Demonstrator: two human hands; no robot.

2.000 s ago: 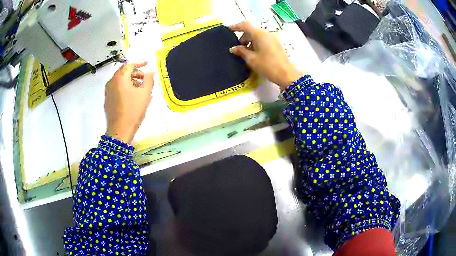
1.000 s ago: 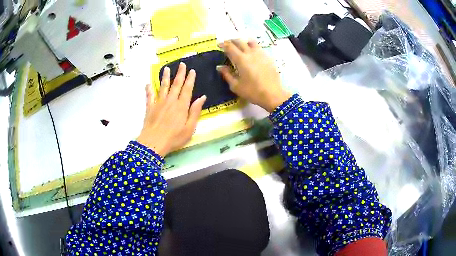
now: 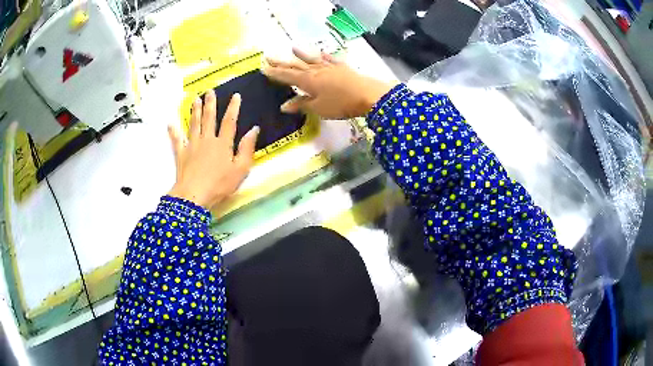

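A black fabric panel (image 3: 256,107) lies inside the yellow frame of the sewing template (image 3: 192,80) on the white template board (image 3: 79,214). My left hand (image 3: 213,154) lies flat with spread fingers over the panel's left and near-left edge. My right hand (image 3: 318,86) rests over the panel's upper right edge, fingers stretched to the left. Neither hand grips anything. My hands hide parts of the panel's edges and of the frame. A stack of black panels (image 3: 304,300) lies at the table edge near my body.
The sewing machine head (image 3: 79,68) stands at upper left, with a second yellow template (image 3: 25,164) below it and a black cable (image 3: 66,229). A clear plastic bag (image 3: 530,136) is at right. A green item (image 3: 346,23) and loose black pieces (image 3: 422,30) lie beyond.
My left hand has moved from beside the frame onto the panel. My right hand has let go of the panel's edge and flattened over it. A small dark speck now shows on the board.
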